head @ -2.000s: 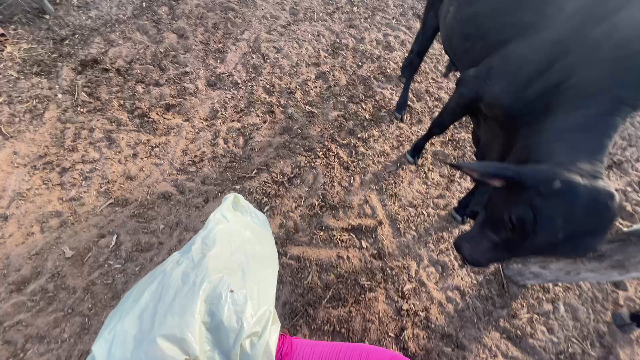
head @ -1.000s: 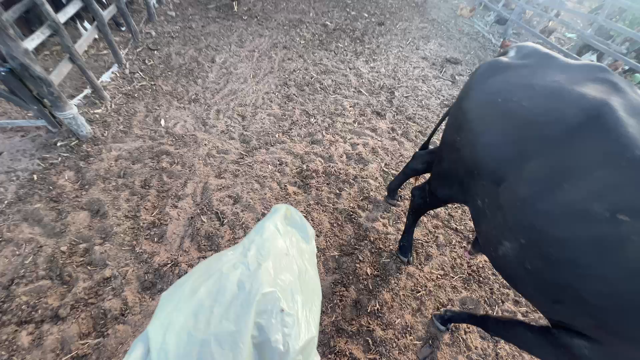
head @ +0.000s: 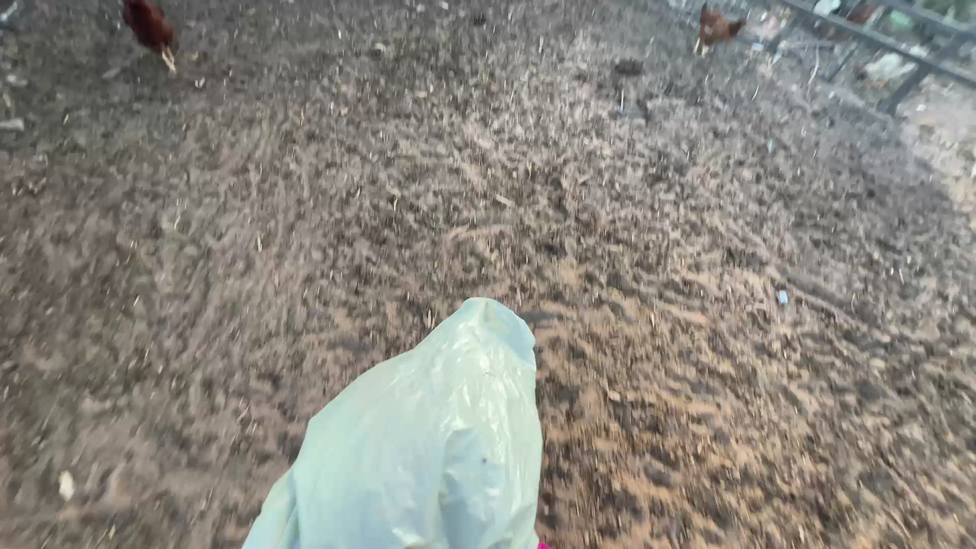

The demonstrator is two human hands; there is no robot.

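A pale green-white plastic bag or sack (head: 427,442) rises from the bottom edge, left of the middle, with its rounded, closed tip pointing up and forward. Its surface is glossy and creased, and what it holds or covers is hidden. Neither my left hand nor my right hand shows. A sliver of bright pink cloth (head: 542,545) peeks out at the bag's lower right edge.
Trampled dirt ground (head: 686,343) strewn with bits of straw spreads ahead. One reddish-brown chicken (head: 149,29) stands at the upper left, another chicken (head: 717,29) at the upper right. Beside that one runs a rail fence (head: 877,38), with litter around it.
The black cow seen at the right earlier is out of view, and two chickens and a fence now show ahead. The view has swung considerably. The pale bag stays low in front of me.
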